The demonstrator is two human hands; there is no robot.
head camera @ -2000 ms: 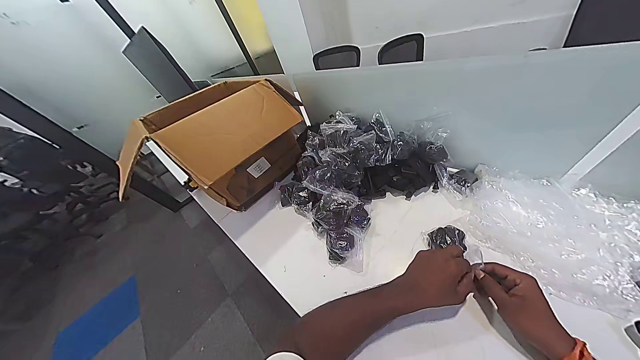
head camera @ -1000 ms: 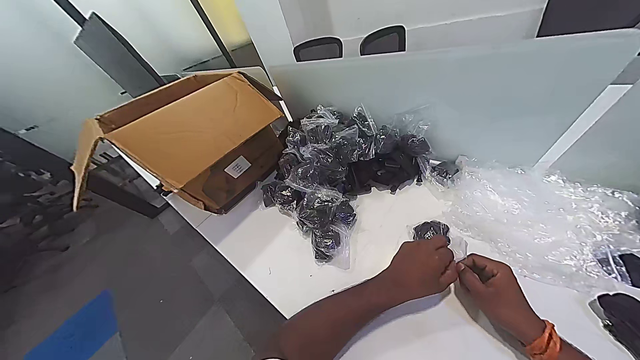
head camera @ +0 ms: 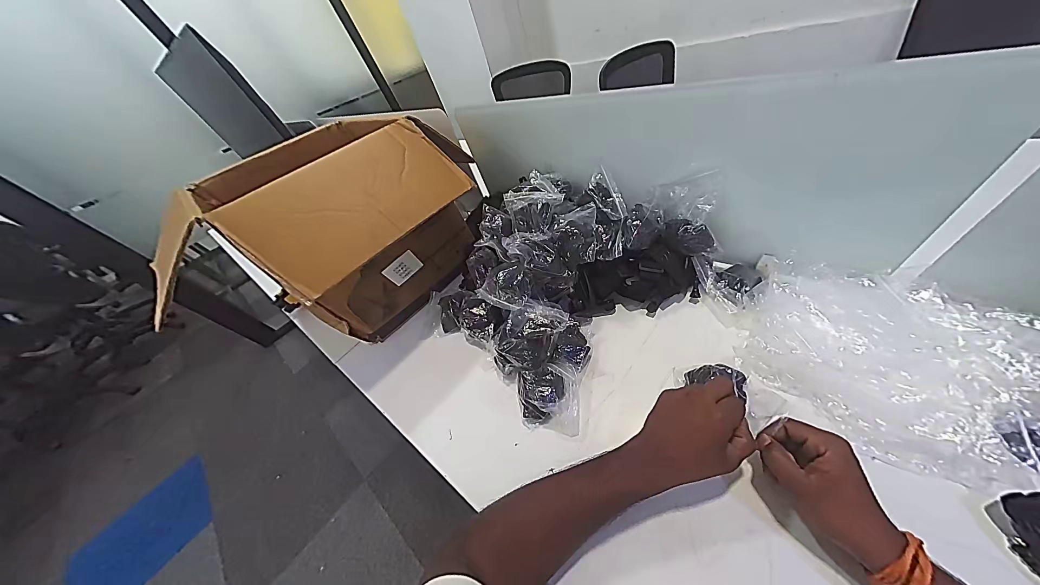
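Observation:
A clear plastic bag with a dark item inside [head camera: 717,375] lies on the white table under my hands. My left hand [head camera: 699,426] is closed on the bag near its opening. Close against it, my right hand [head camera: 816,475] pinches the bag's edge between thumb and finger; an orange band circles that wrist. Left of my hands is a heap of filled clear bags [head camera: 532,276], with loose black pieces [head camera: 634,280] beside them. Empty clear plastic bags [head camera: 877,357] are spread in a pile on the right.
An open cardboard box [head camera: 341,211] with a label stands at the table's left edge. A frosted partition [head camera: 772,162] runs along the back, with chairs [head camera: 638,65] beyond it. More dark items [head camera: 1022,520] lie at the right edge. Carpeted floor shows at the left.
Both hands stay together at the same bag, with their fingers slightly shifted along its edge. The view has moved a little.

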